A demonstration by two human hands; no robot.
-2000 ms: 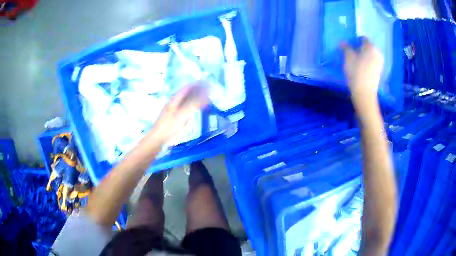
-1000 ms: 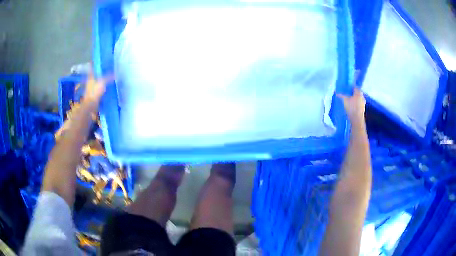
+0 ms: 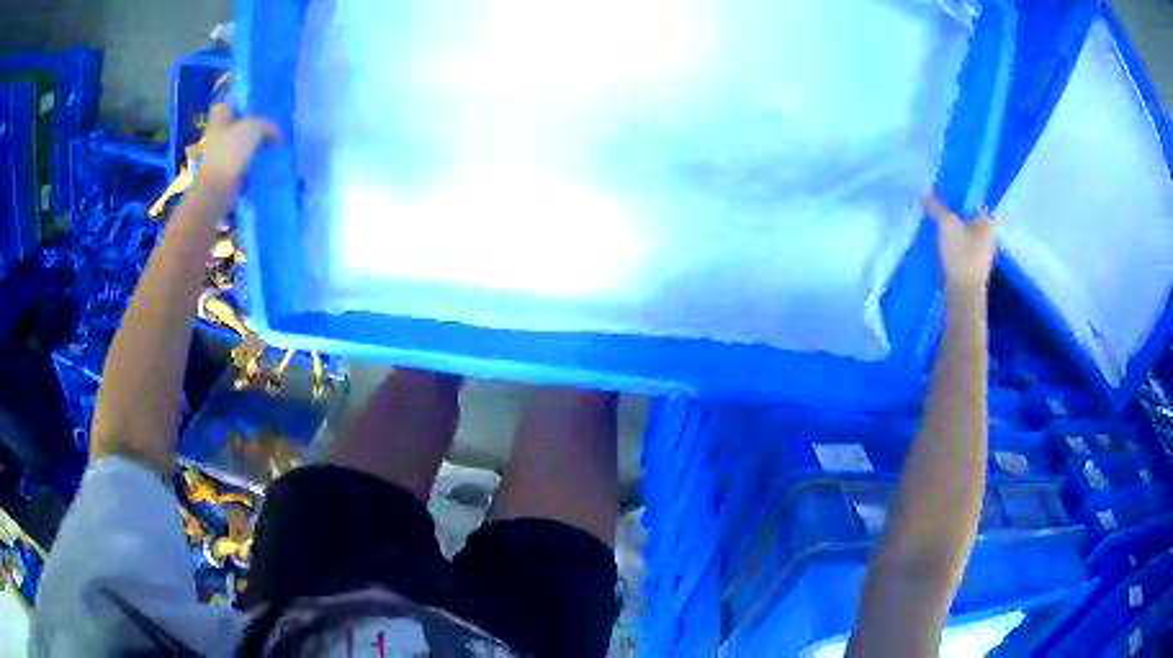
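Observation:
A wide, shallow blue tray (image 3: 515, 364) is held level in front of me, its top cut off by the picture's edge. A white liner (image 3: 618, 167) covers its bottom, overexposed, with a creased right edge. No parts show on the liner. My left hand (image 3: 236, 152) grips the tray's left rim. My right hand (image 3: 962, 244) grips its right rim, with fingers over the edge.
Another lined blue tray (image 3: 1093, 193) leans tilted at the right. Stacked blue trays with paper labels (image 3: 843, 456) stand at the lower right. Orange and blue figure parts (image 3: 225, 514) lie in bins at the left. More blue crates (image 3: 52, 142) stand at the far left.
The tray of pale pieces seen earliest is no longer visible. Both hands took hold of a lined tray, and since then it has moved slightly up and right in the picture.

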